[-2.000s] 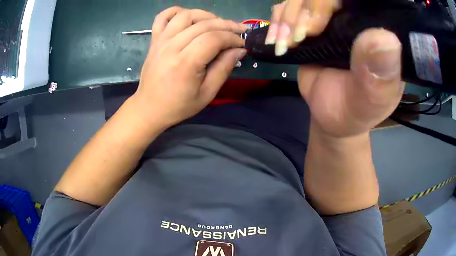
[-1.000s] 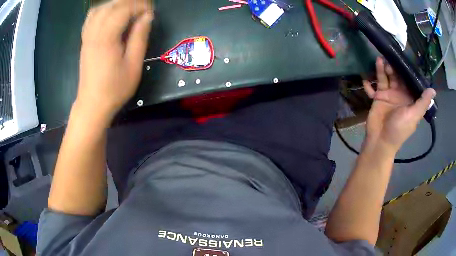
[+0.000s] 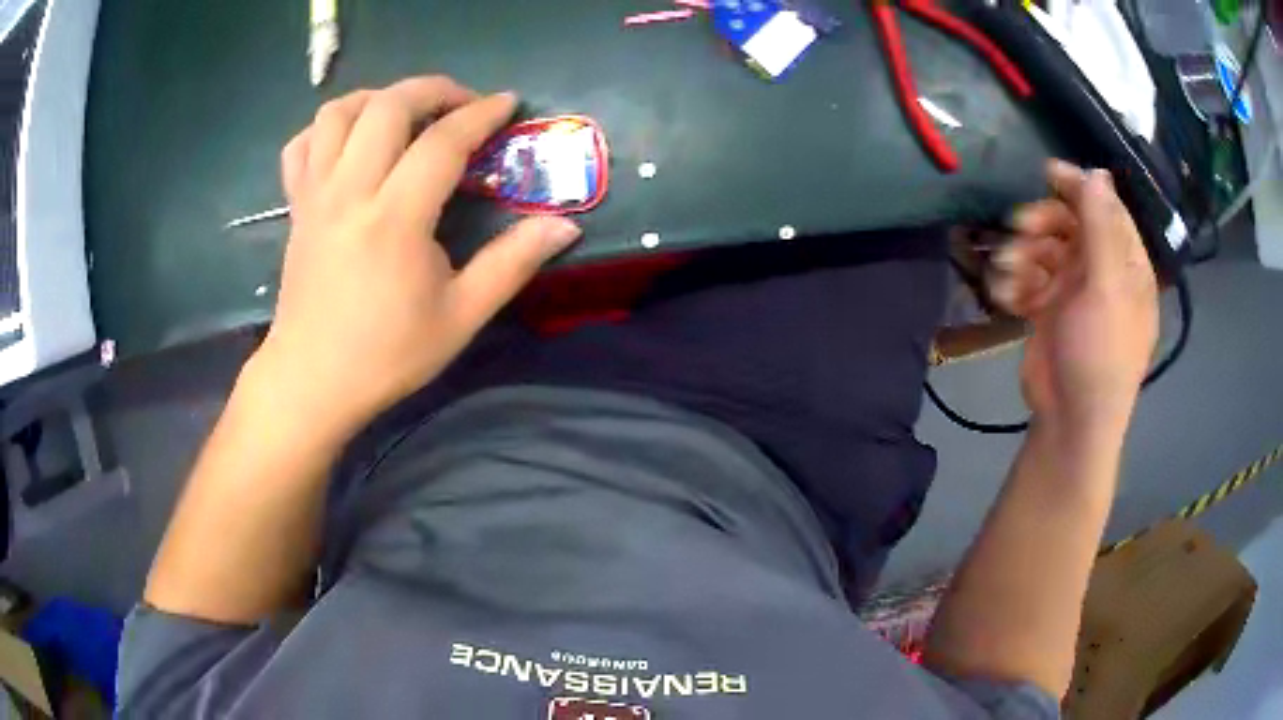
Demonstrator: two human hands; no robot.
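The red thermometer housing (image 3: 563, 165) lies open side up on the green mat, with the circuit board and whitish display inside. Its thin metal probe (image 3: 259, 218) sticks out to the left, past my hand. My left hand (image 3: 387, 225) is around the housing's narrow end, thumb on the near side and fingers on the far side. My right hand (image 3: 1076, 274) is off the bench's front edge at the right, fingers curled; whether it holds anything small I cannot tell. The black electric screwdriver (image 3: 1076, 106) lies at the right, beyond my right hand.
Red-handled cutters (image 3: 916, 87) lie at the back right, near a white glove (image 3: 1100, 63). A blue spare board (image 3: 767, 35) and pink sticks (image 3: 667, 16) are at the back. A cream stick (image 3: 322, 40) lies at back left. Small white bits (image 3: 649, 241) dot the front edge.
My left hand has come down onto the housing's narrow end. My right hand has let go of the screwdriver, which now lies at the right. The cream stick has come into view.
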